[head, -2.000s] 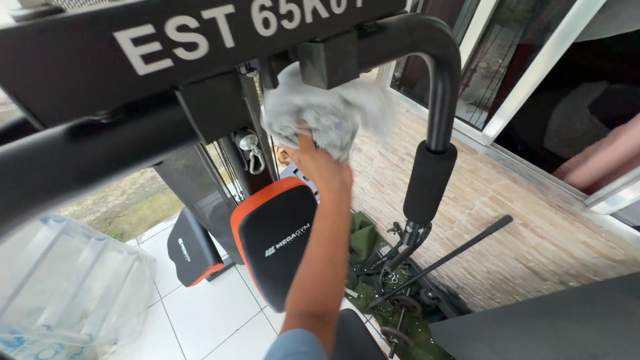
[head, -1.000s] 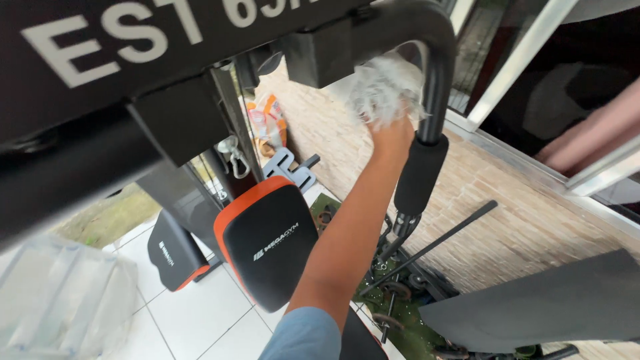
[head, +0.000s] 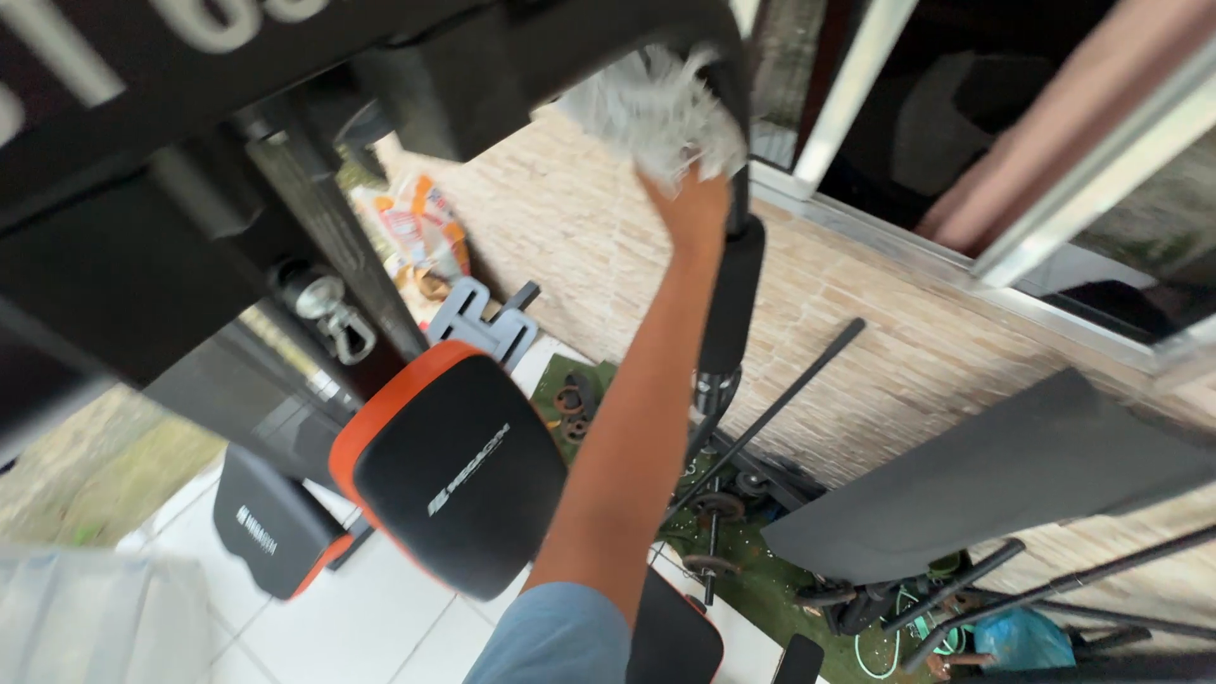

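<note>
My left hand [head: 686,204] reaches up at the upper centre of the head view, its bare forearm and light blue sleeve rising from the bottom edge. A fluffy whitish cloth [head: 655,109] is bunched in it, blurred, against the curved black metal bar [head: 727,57] of a home gym machine. The cloth partly hides my fingers. Below my hand, a black foam grip [head: 733,304] covers the bar. Nearby are the machine's black padded cushion with orange edging [head: 465,475] and a metal snap hook [head: 351,332]. My right hand is out of view.
The lettered crossbeam [head: 104,161] spans the upper left. A second pad [head: 271,522] and translucent plastic container [head: 104,608] are low on the left. At right are a metal-framed window [head: 855,95], a dark grey panel [head: 988,484] and metal bars [head: 769,418] near a tiled wall [head: 589,218].
My left hand has moved right with the cloth, from near the machine's central column to the curved side bar. The view has shifted.
</note>
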